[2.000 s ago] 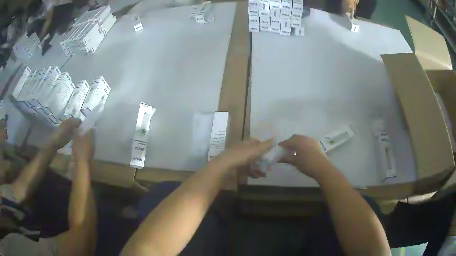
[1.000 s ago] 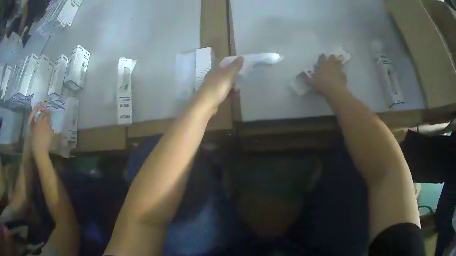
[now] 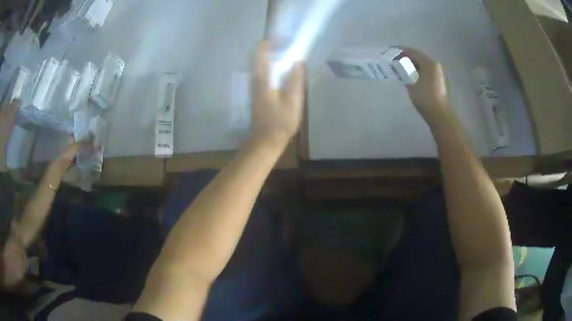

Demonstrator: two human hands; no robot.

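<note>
My left hand (image 3: 278, 94) is bare and holds a blurred, shiny whitish strip-like item (image 3: 304, 37), which looks like a clear plastic sleeve, raised and slanting up to the right. What is inside it cannot be told. My right hand (image 3: 426, 81) holds a white printed carton (image 3: 370, 68) by its right end. The carton lies roughly level, pointing left, with its end flap open toward my right hand.
A slim white printed item (image 3: 493, 116) lies at right beside the brown corrugated box (image 3: 533, 81). Another white carton (image 3: 165, 116) lies left of centre. A row of cartons (image 3: 53, 91) and a neighbouring person's hand (image 3: 78, 150) are at far left. The table's front edge runs below.
My left hand has raised and tilted the whitish item, which lay level before. My right hand has picked up the carton and turned its open end toward itself. The neighbour's hand has shifted.
</note>
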